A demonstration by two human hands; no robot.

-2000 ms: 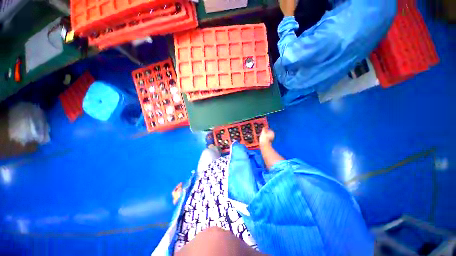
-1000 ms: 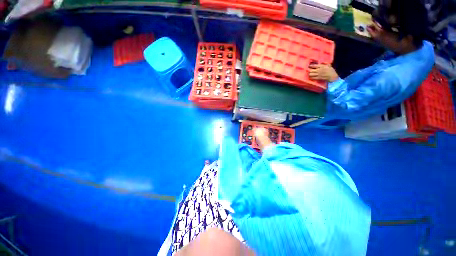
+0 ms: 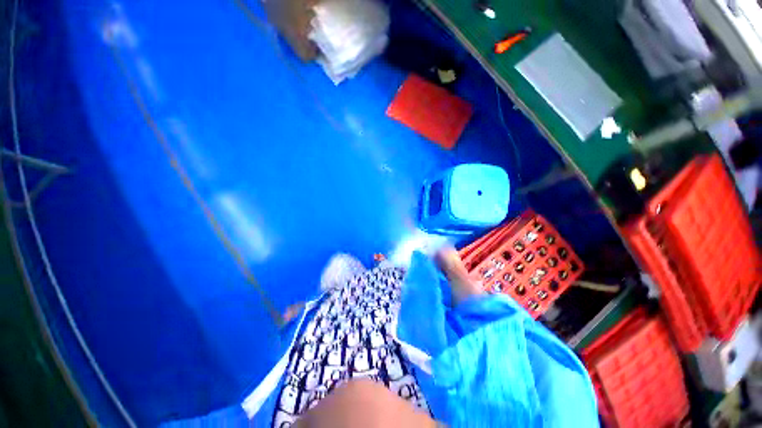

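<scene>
My right hand (image 3: pixel 449 261) shows small and blurred in front of my blue sleeve, beside a bright glare on the floor; its fingers and anything in them cannot be made out. A small skin-coloured patch at the left edge of my smock may be my left hand, but it is too small and blurred to tell. Just beyond my right hand stands a stack of red-orange trays (image 3: pixel 504 289). Its top tray has square pockets with round dark and pale watch parts in them.
A light blue stool (image 3: pixel 479 193) stands behind the stack. A red tray (image 3: pixel 429 110) and white bags (image 3: pixel 350 35) lie farther off on the blue floor. A green bench (image 3: pixel 535 107) runs along the right with a grey sheet (image 3: pixel 568 85). More red-orange trays (image 3: pixel 704 251) are stacked at right.
The view has turned left, away from the other worker. The stool and filled tray stack are now closer, in front of me. The small tray of dark parts at my hand no longer shows.
</scene>
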